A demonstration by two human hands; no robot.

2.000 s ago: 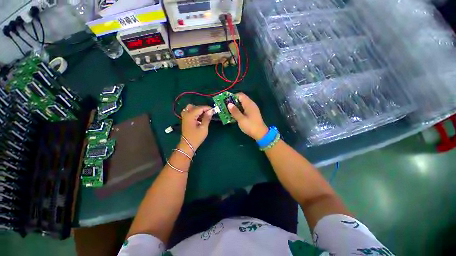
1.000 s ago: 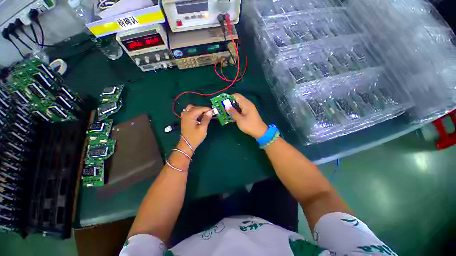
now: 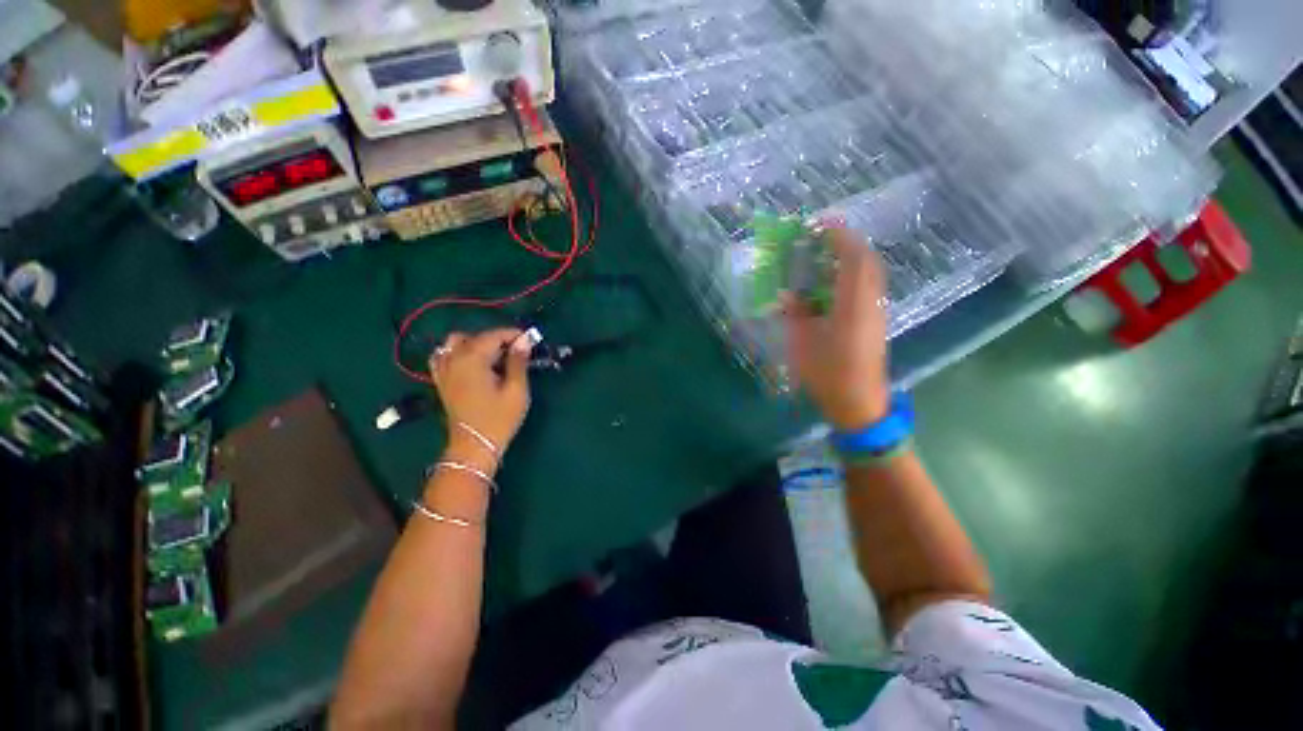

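Observation:
My right hand [image 3: 843, 321] holds a green circuit board [image 3: 789, 264] over the near edge of the clear blister trays [image 3: 915, 236]; hand and board are motion-blurred. My left hand [image 3: 483, 379] rests over the green mat [image 3: 572, 457] and pinches the small white test lead connector [image 3: 533, 337] between thumb and fingers. The connector is apart from the board. A red test lead [image 3: 472, 301] curves from the instruments to my left hand. Another small white connector end [image 3: 387, 417] lies on the mat left of my left hand.
Several green boards [image 3: 186, 526] lie in a column along the brown pad [image 3: 293, 500]. A black rack [image 3: 65, 571] stands at far left. The power supply [image 3: 286, 186] and bench meter [image 3: 436, 64] stand at the back. A red stool-like object [image 3: 1165, 279] is beyond the bench edge.
The board has come off the connector, and my right hand has carried it right to the trays. My left hand keeps the connector. The view has turned to the right.

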